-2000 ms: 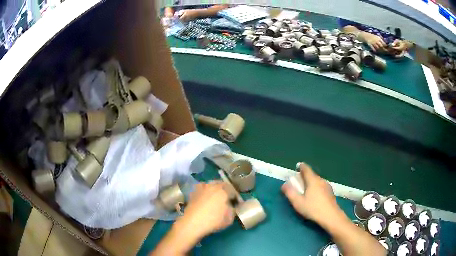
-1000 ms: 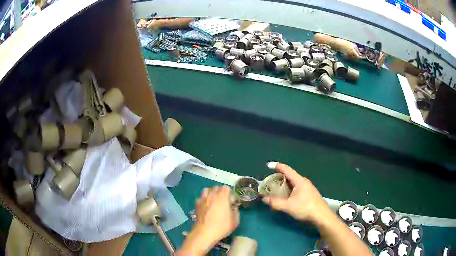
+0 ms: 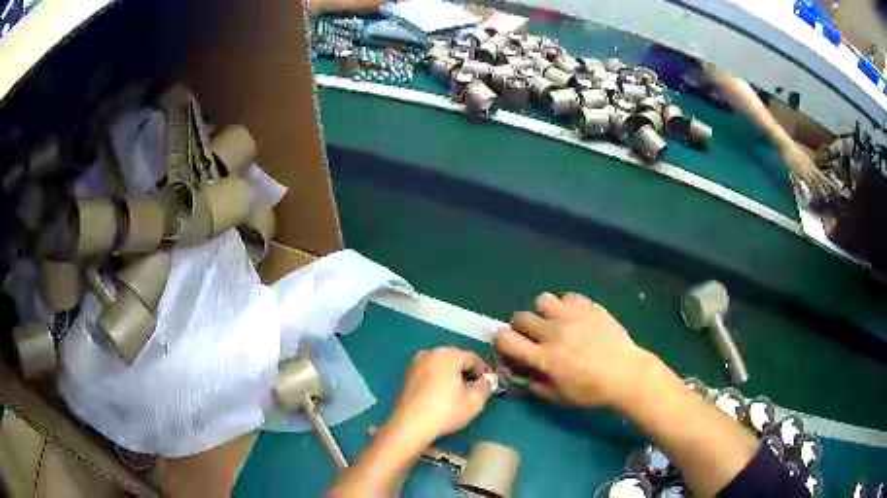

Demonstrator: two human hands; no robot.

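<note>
My left hand (image 3: 440,394) is at the centre, its thumb and fingers closed at a small part with a white and dark face (image 3: 493,381). My right hand (image 3: 582,352) is palm down just right of it, fingers curled over a rounded edge. What lies under these fingers is mostly hidden. A taupe handled housing (image 3: 489,469) lies on the green bench below my hands. Another handled housing (image 3: 297,382) lies on the white wrapping sheet (image 3: 195,365), handle pointing down right. Round cups with white inserts (image 3: 760,412) stand at the lower right, partly behind my right forearm.
A large open carton (image 3: 287,126) full of handled housings is at left. A handled unit (image 3: 705,306) lies on the dark green belt at right. Across the belt are a pile of taupe barrels (image 3: 584,92), small fittings (image 3: 374,63) and another person's arm (image 3: 759,112).
My hands have met at the bench edge, and the open round heads between them are now covered. A handled unit now shows on the belt at right. The person opposite has reached right.
</note>
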